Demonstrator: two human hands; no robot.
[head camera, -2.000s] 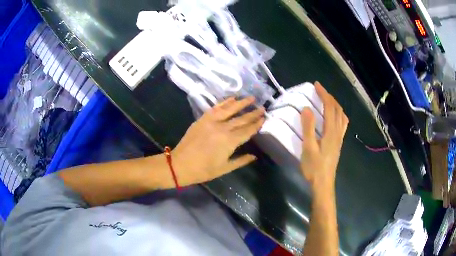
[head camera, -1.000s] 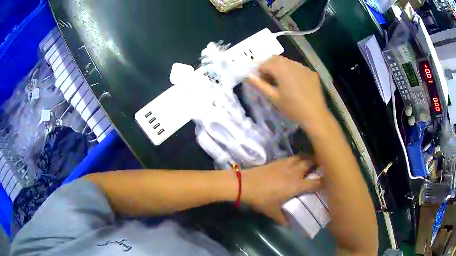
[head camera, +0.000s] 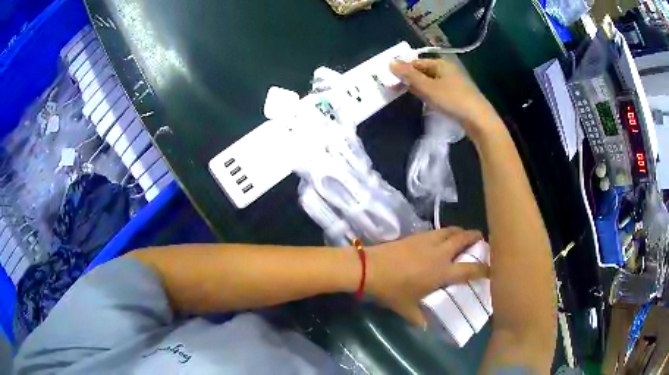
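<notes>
A long white power strip (head camera: 246, 157) lies diagonally on the dark green bench, its four dark USB slots at the near left end. White plugs (head camera: 281, 103) sit on its middle, with bagged white cords (head camera: 352, 198) running from them. My right hand (head camera: 440, 86) is at the strip's far end, its fingertips closed on a white plug (head camera: 397, 74) at the strip's face; whether it is fully in cannot be told. A bagged cord (head camera: 433, 165) hangs below that hand. My left hand (head camera: 418, 269) holds a stack of white socket units (head camera: 458, 307) standing on the bench.
A blue bin (head camera: 158, 223) on the left holds rows of white units and bagged cords. A grey meter (head camera: 609, 124) with red digits stands beyond the bench's far edge. A yellowish flat item (head camera: 348, 6) lies at the top. The strip's grey cord (head camera: 469, 48) runs off the far end.
My right hand has moved from over the cords to the strip's far end with a plug. One bagged cord now lies apart from the others. My left hand stays on the stack.
</notes>
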